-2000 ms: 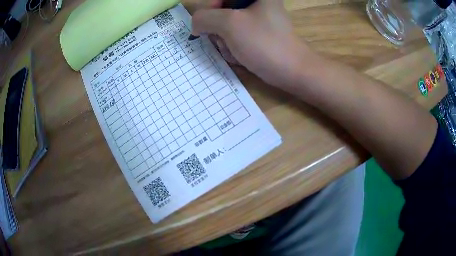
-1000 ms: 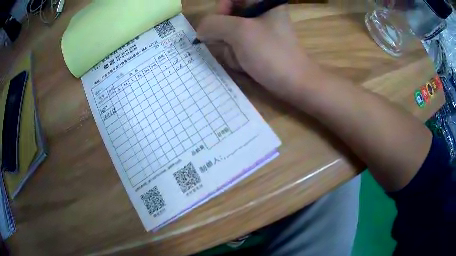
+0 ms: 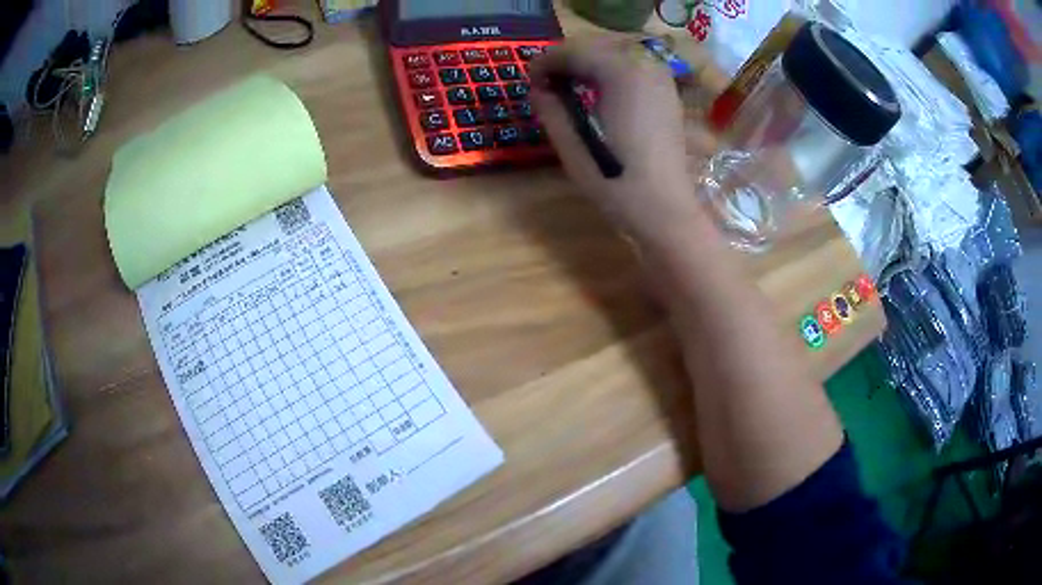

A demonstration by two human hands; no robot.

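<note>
My right hand (image 3: 628,143) is over the right side of the orange-red calculator (image 3: 486,97), with a black pen (image 3: 594,131) held in it, pointing back toward the wrist. The fingertips are at the right-hand keys; whether they touch is hidden. The slip book (image 3: 303,389) lies on the desk to the left, its white gridded top sheet facing up with some handwriting in the upper rows. Its yellow sheets (image 3: 217,177) are folded back over the top. My left hand is not in view.
A lidded glass jar (image 3: 800,126) lies right of my hand. Clear-bagged goods (image 3: 954,309) are beyond the desk's right edge. Cables (image 3: 74,86) lie at the upper left. A mustard-yellow book (image 3: 40,394) with a dark object on it is at the left edge.
My right hand has left the slip book and is now at the calculator, the pen still in it. The view has shifted up and right, bringing the calculator and whole jar into sight.
</note>
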